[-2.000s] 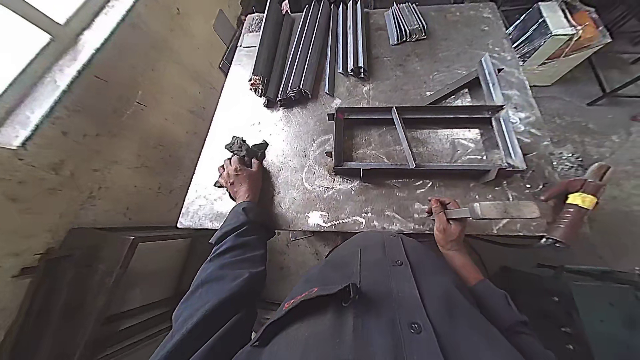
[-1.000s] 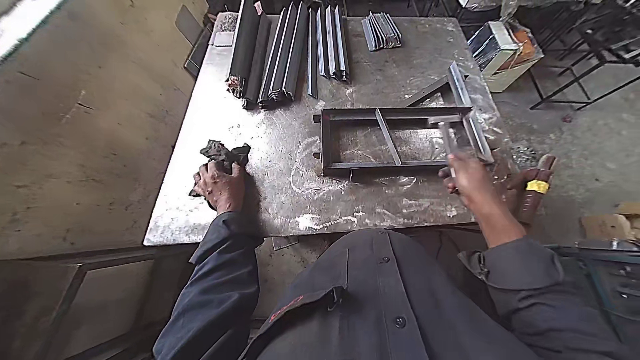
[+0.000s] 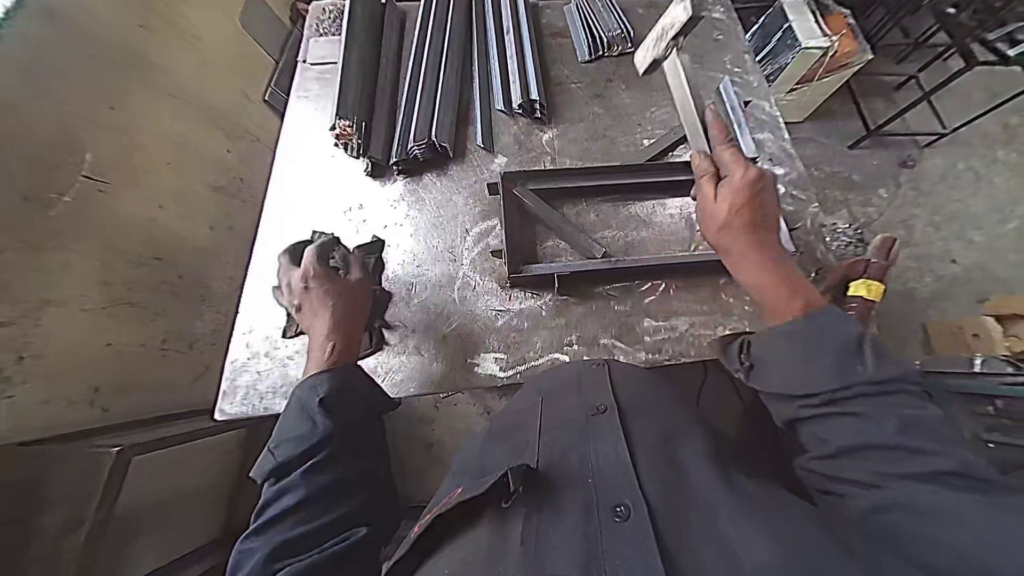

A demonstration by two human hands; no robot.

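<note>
My left hand [image 3: 328,300] rests over a dark crumpled piece [image 3: 374,264], perhaps cloth, on the metal table [image 3: 416,336]; whether its fingers grip it is hidden. Raised over the table's right side, my right hand [image 3: 740,192] grips the handle of a hammer [image 3: 668,36], head up and away from me. Below and left of that hand lies a rectangular frame of angle steel [image 3: 612,264]. A loose-looking metal strip [image 3: 560,222] slants inside the frame's left part. My right hand and forearm hide part of the frame's right end.
Bundles of angle steel bars [image 3: 428,96] lie at the back left, with short angle pieces [image 3: 600,30] to their right. At the table's right edge is a brown tool handle with yellow tape [image 3: 866,290]. A wrapped box [image 3: 808,56] stands beyond the right edge.
My right hand has risen with the hammer, which was low by the table's front edge two seconds ago. The strip that crossed the middle of the frame now slants in its left part.
</note>
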